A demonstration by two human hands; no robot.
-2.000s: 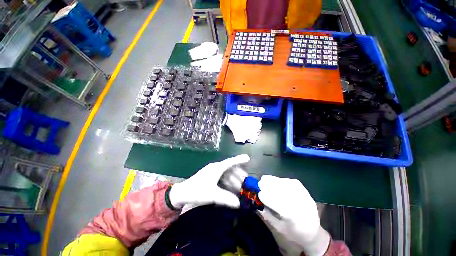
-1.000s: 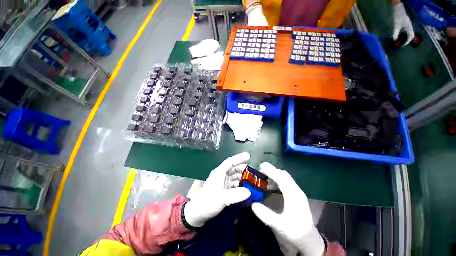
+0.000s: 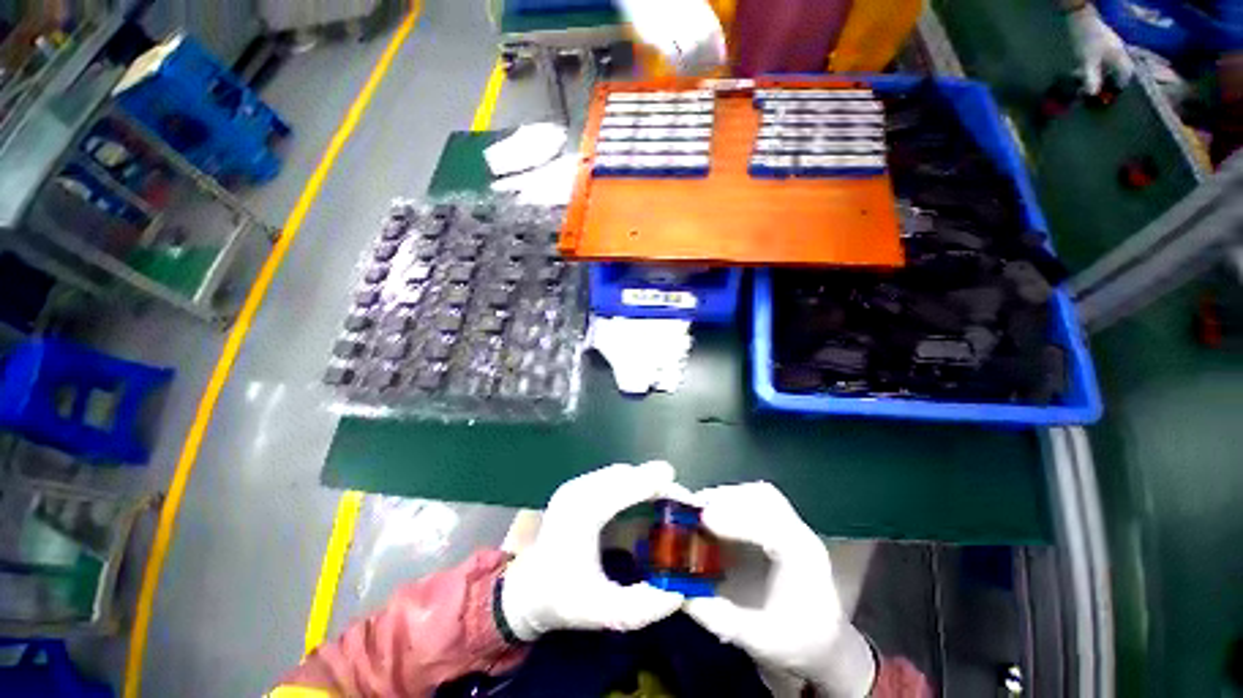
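Observation:
A coil unit [image 3: 680,551] with a copper-orange middle and blue and black ends is held between my two hands, just beyond the bench's near edge. My left hand [image 3: 584,556], in a white glove, grips it from the left. My right hand [image 3: 780,573], also gloved, grips it from the right with fingers at its top and bottom. The gloves hide parts of the unit's ends, and the view is slightly blurred.
A clear blister tray [image 3: 457,311] with dark blocks lies at left. An orange board [image 3: 743,225] with blue-and-white pieces rests over a small blue bin [image 3: 661,295] and a large blue bin [image 3: 927,412] of black parts. White gloves [image 3: 643,352] lie nearby. Another person's gloved hand [image 3: 678,34] is behind.
My right hand has closed in on the coil unit from the right, and the unit is turned more upright. The other person's gloved hand has moved left. The whole view has shifted slightly.

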